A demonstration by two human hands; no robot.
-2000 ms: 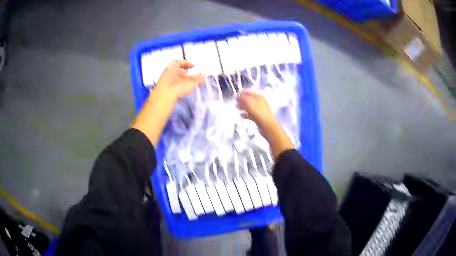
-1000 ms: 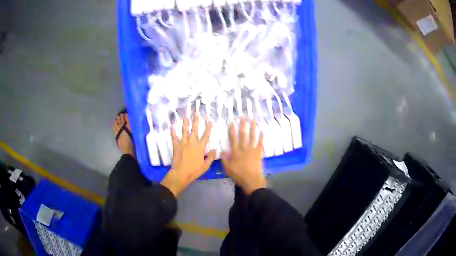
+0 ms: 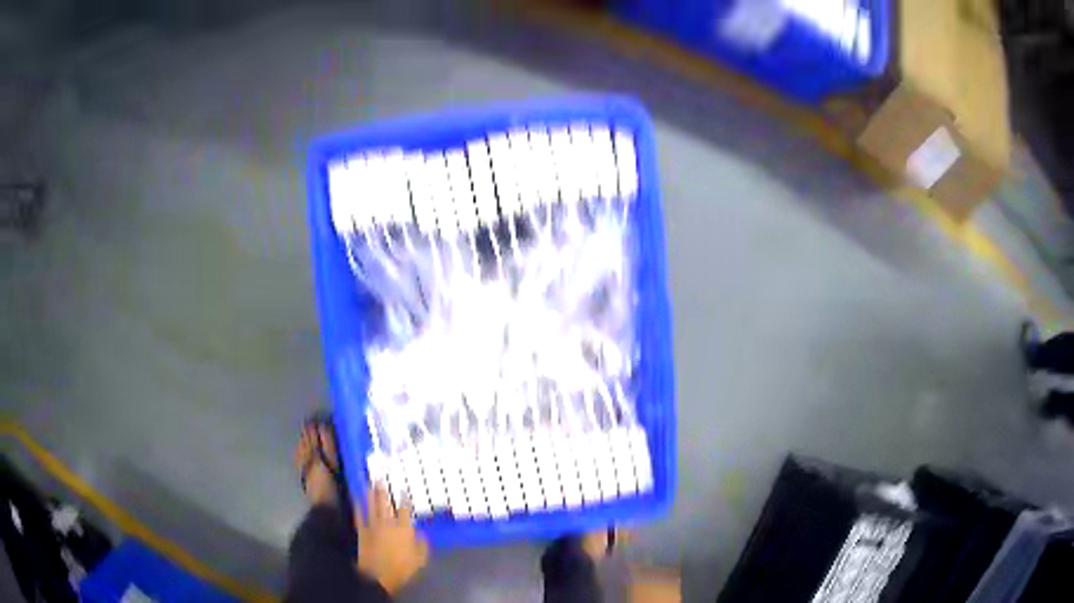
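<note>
A blue tote (image 3: 669,353) stands on the floor in front of me. White power strips (image 3: 530,471) stand in a near row and a far row inside it. White cords in clear bags (image 3: 506,318) lie between the rows. My left hand (image 3: 391,542) is at the tote's near left corner, fingers extended over the rim beside the end strips, holding nothing that I can see. A blurred skin-coloured patch, apparently my right hand (image 3: 655,584), is at the bottom edge, right of centre, cut off; its fingers cannot be made out.
Another blue tote (image 3: 777,47) and a cardboard carton (image 3: 877,136) are at the upper right. Black crates (image 3: 766,530) stand at the lower right. A blue crate (image 3: 159,577) is at the lower left. My feet are close to the tote's near side.
Both hands have left the near row of strips; the left is at the near left corner, the right low at the picture's edge. The tote appears lower and smaller in view.
</note>
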